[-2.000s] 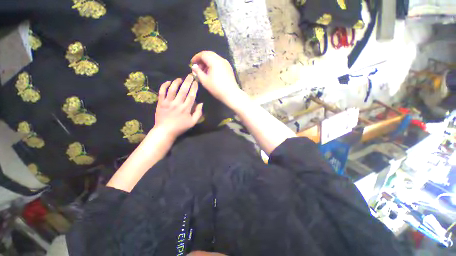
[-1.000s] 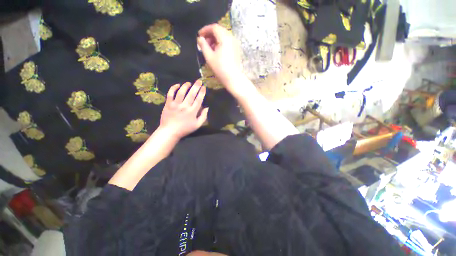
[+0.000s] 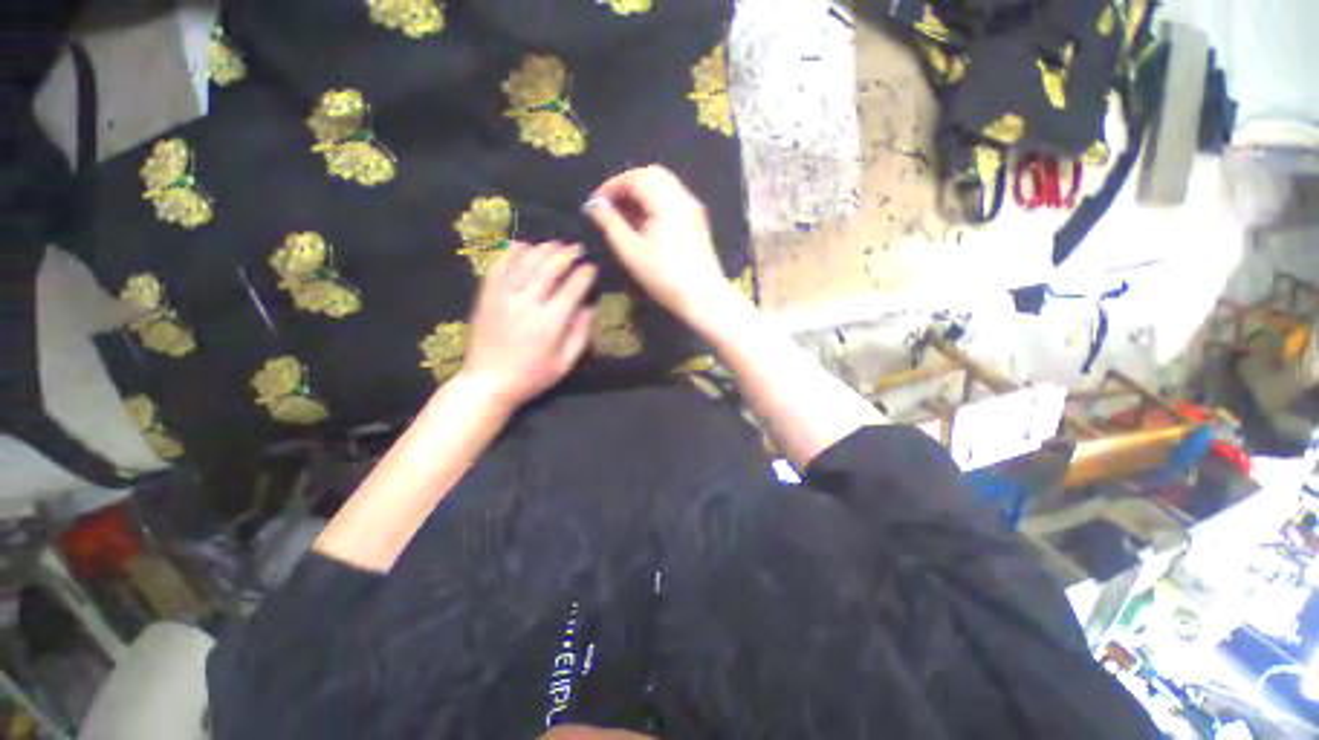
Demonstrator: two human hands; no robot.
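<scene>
Black fabric with gold butterfly motifs [image 3: 405,174] covers the table in front of me. My left hand [image 3: 528,325] lies on it palm down, fingers slightly bent, with nothing seen in it. My right hand [image 3: 658,239] is just to the right and a little higher, thumb and forefinger pinched on a small pale piece of chalk [image 3: 593,207]. The chalk is at or just above the cloth. A short pale line [image 3: 258,298] shows on the fabric at the left.
A whitish, speckled sheet [image 3: 799,116] lies right of the fabric. Beyond it are heaped black and gold pieces [image 3: 1034,72], red loop handles [image 3: 1046,181] and a grey bar [image 3: 1175,116]. Wooden frames [image 3: 1128,451] stand below the table edge at right.
My right hand moved up over the cloth, then came back down close to my left hand. My left hand has shifted slightly on the fabric. The whole view has moved, so the fabric appears further right.
</scene>
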